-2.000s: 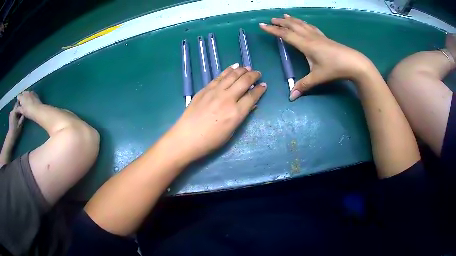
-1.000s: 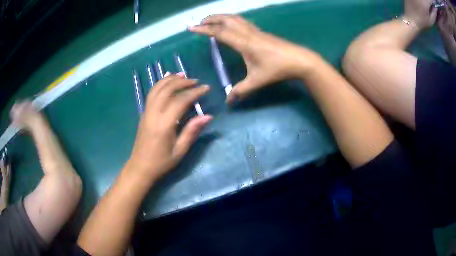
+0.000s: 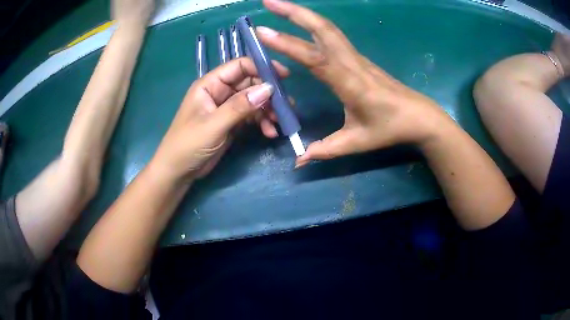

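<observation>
My left hand (image 3: 212, 119) holds a slim blue-grey tube unit (image 3: 265, 78) between thumb and fingers, tilted, its dark end up and left. Its white end piece (image 3: 297, 144) points toward me. My right hand (image 3: 369, 103) is spread beside the unit, with the thumb tip at the white end piece and a fingertip near the dark end. The right hand's fingers are apart; whether they press on the unit is hard to tell. Three more tube units (image 3: 201, 55) lie side by side on the green worktop beyond my left hand, their near ends hidden by it.
Another person's arm (image 3: 103, 106) reaches over the worktop (image 3: 375, 200) on the left toward the pale rail (image 3: 47, 70). A yellow strip (image 3: 87, 37) lies beyond the rail. Another person's bent arm (image 3: 522, 103) rests at the right edge.
My left hand has taken hold of a tube unit and raised it. My right hand has come to that unit's ends. The neighbour's arm on the left has reached out over the rail.
</observation>
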